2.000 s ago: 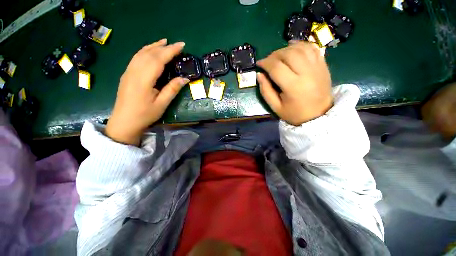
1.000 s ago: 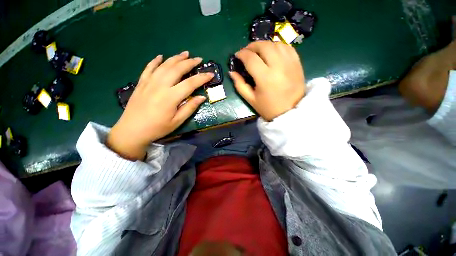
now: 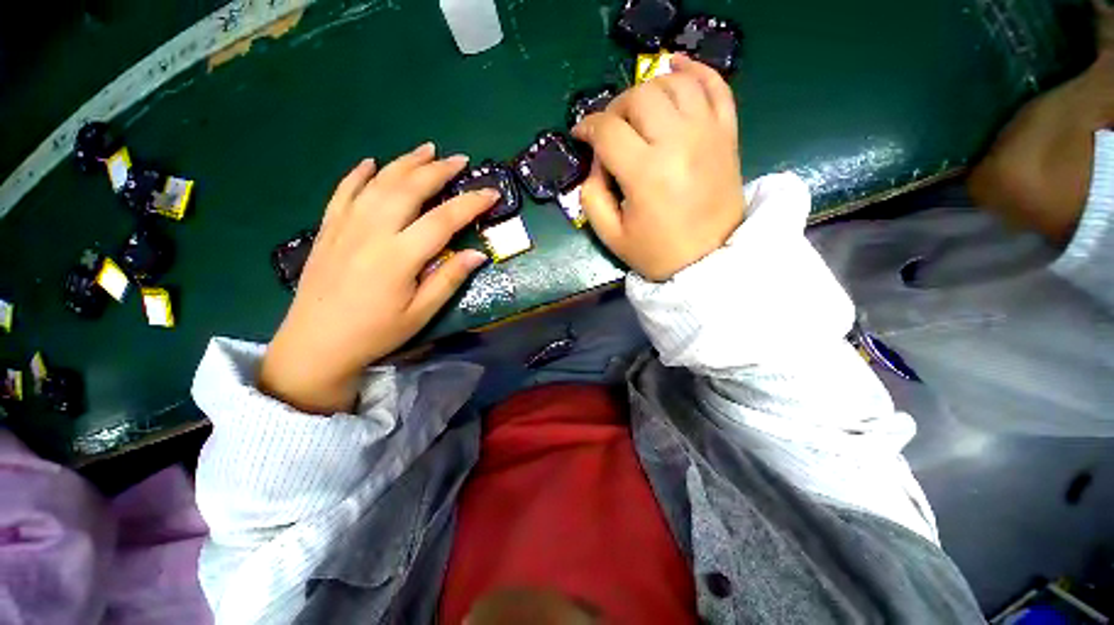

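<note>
Black watch housings lie in a row on the green bench. My left hand (image 3: 376, 254) lies over the row, fingertips on a housing (image 3: 492, 192) whose white battery (image 3: 507, 237) points toward me. Another housing (image 3: 547, 164) sits just right of it, its battery (image 3: 573, 205) partly behind my right hand. My right hand (image 3: 669, 169) is bent over the bench, fingertips beside a further housing (image 3: 593, 108) and a yellow-edged battery (image 3: 652, 66). Whether it grips anything is hidden. One more housing (image 3: 293, 258) shows left of my left hand.
Two housings (image 3: 648, 21) (image 3: 707, 44) lie at the far right. Several units with batteries (image 3: 112, 280) lie loosely at the left. A translucent white object (image 3: 473, 23) is at the far edge. A pale curved strip (image 3: 153, 83) crosses the far left. A neighbour's arm (image 3: 1048, 159) is at right.
Since the last frame, my right hand has moved slightly away from me toward the far group. The housing it covered now shows beside my left hand's housing. Another housing now shows near its fingertips.
</note>
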